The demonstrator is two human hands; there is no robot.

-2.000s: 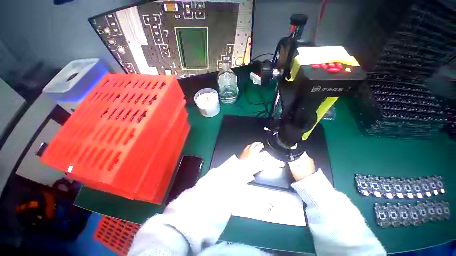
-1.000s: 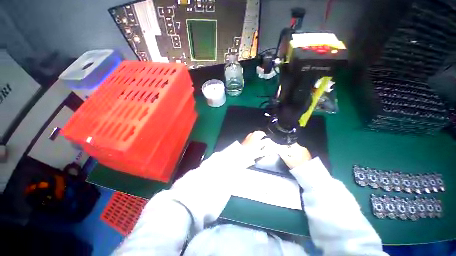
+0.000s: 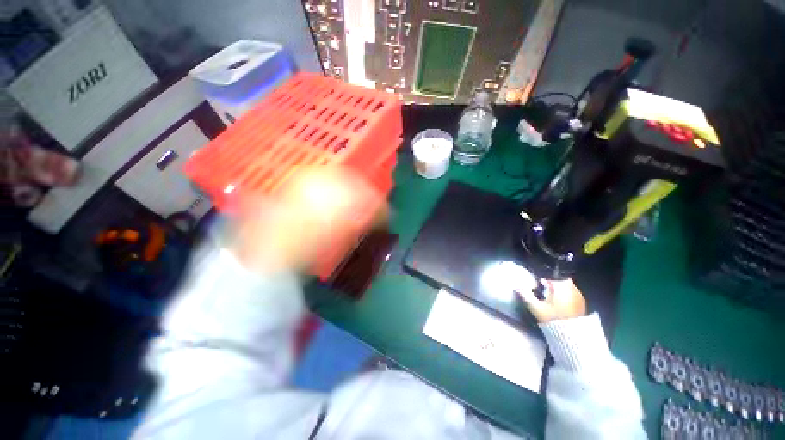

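My right hand [image 3: 559, 301] is at the microscope's [image 3: 594, 189] lower end, over the black mat [image 3: 473, 232]. Its fingertips pinch a small dark piece [image 3: 541, 290], seemingly the circuit board module, beside a bright light spot. The monitor [image 3: 499, 51] shows a magnified board with a green rectangle. My left hand [image 3: 310, 215] is raised in front of the red plastic trays [image 3: 301, 129] and strongly blurred; its fingers and anything in them cannot be made out. A white paper sheet [image 3: 486, 339] lies at the mat's front edge.
A white-filled cup [image 3: 432, 155] and a clear bottle [image 3: 474, 131] stand behind the mat. A dark phone [image 3: 366, 262] lies beside the red trays. Two module rows [image 3: 714, 387] lie at lower right, cut off by the edge. Black component trays [image 3: 749, 215] are stacked far right.
My left hand has left the lens area and moved left to the red trays. My right hand stays by the lens. The view has swung left, so the bench things appear further right.
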